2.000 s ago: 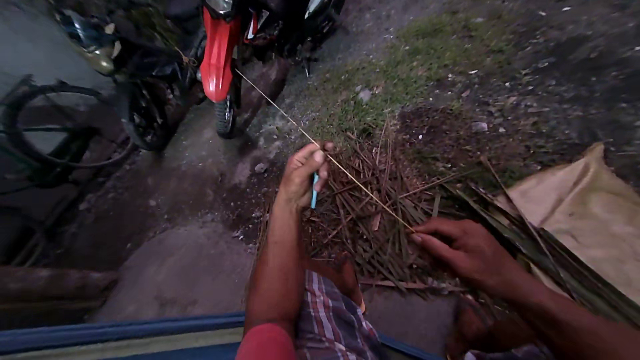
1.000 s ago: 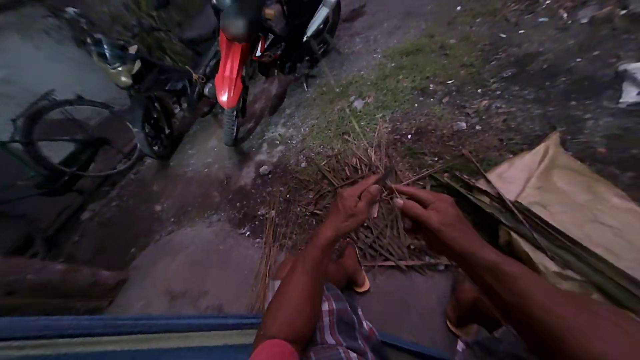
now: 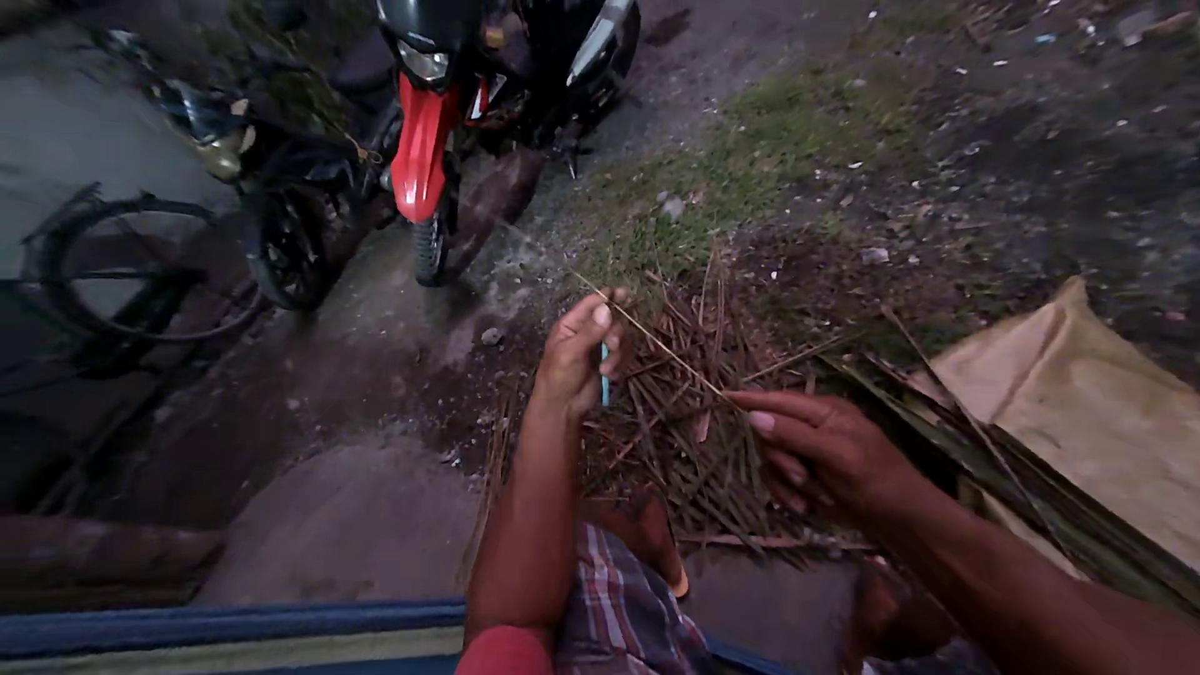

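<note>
My left hand (image 3: 581, 352) is raised at the centre, with a light-blue handled tool (image 3: 606, 375) in its curled fingers; the tool's blade is hidden. A thin, pale leaf rib (image 3: 666, 347) passes at its thumb and runs down to my right hand (image 3: 811, 445). There the thumb and forefinger pinch its lower end. The rib's far end points up and left and is blurred. Below both hands lies a heap of brown leaf strips (image 3: 712, 459) on the ground.
Long green palm leaves (image 3: 1022, 478) lie at the right beside a tan sack (image 3: 1087, 394). A red-fendered motorcycle (image 3: 422, 155), another motorcycle (image 3: 281, 187) and a bicycle wheel (image 3: 141, 272) stand at upper left. A blue edge (image 3: 234, 619) crosses the lower left. My feet are near the heap.
My hands were together over the heap one second ago; now they are apart, with the pale rib stretched between them. My left hand has moved up and left from my right.
</note>
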